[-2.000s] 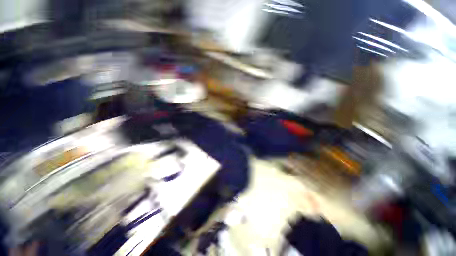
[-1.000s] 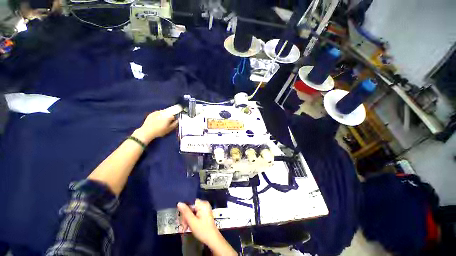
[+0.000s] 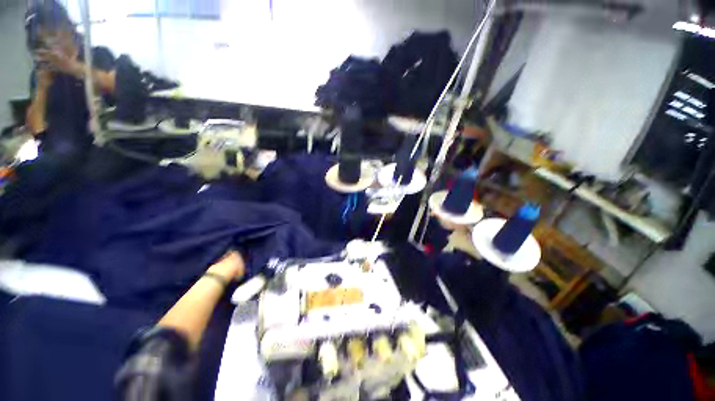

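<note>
Dark navy cloth (image 3: pixel 149 235) lies heaped and spread left of and behind the white overlock machine (image 3: pixel 333 301). My left hand (image 3: pixel 231 266) reaches onto the cloth left of the machine head; its fingers are partly hidden by folds and blurred, so its grip cannot be told. Folds of cloth rise around the fingertips. My right hand is not in the picture. A white piece (image 3: pixel 51 282) lies on the cloth at the left.
Thread cones stand on white discs (image 3: pixel 506 245) behind the machine, beside a metal pole (image 3: pixel 451 129). Another machine (image 3: pixel 225 145) stands beyond the cloth. A person (image 3: pixel 63 78) is at the upper left. Navy heaps (image 3: pixel 643 356) lie at the lower right.
The view has tilted up, so the machine sits lower. My left hand has moved off the machine's edge onto the cloth. My right hand has left the picture.
</note>
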